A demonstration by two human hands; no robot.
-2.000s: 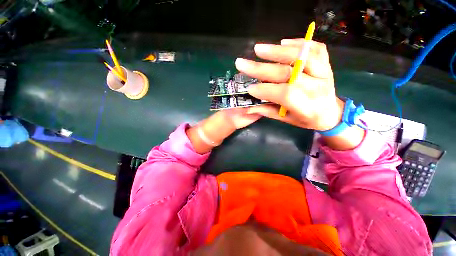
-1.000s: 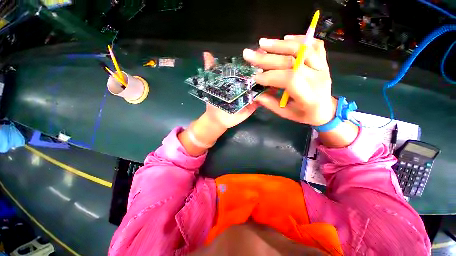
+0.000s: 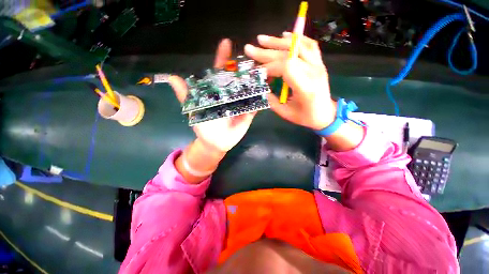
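A stacked board assembly [image 3: 228, 91], two parallel green boards with a gap between them, is held above the bench, tilted, its front edges facing me. My left hand [image 3: 222, 128] supports it from below, with fingers showing at its left and far sides. My right hand [image 3: 303, 80] is at the right end of the boards, and a yellow marking tool [image 3: 294, 51] with a pale section lies between its fingers, pointing up. Whether the right fingertips touch the boards is hard to tell. A blue wrist strap [image 3: 338, 119] is on my right wrist.
A pen cup [image 3: 122, 109] with yellow sticks stands left on the green mat. A small orange-tipped item [image 3: 145, 81] lies behind it. Paper forms [image 3: 375, 122], a black pen [image 3: 406, 136] and a calculator [image 3: 431, 163] lie right. A blue coiled cord [image 3: 426, 45] hangs right. Boards [image 3: 124, 22] lie beyond the bench.
The boards have turned from nearly edge-on, through a corner-forward pose, to a long edge facing me, and moved left. My left hand's fingers have come into view; my right hand has shifted left.
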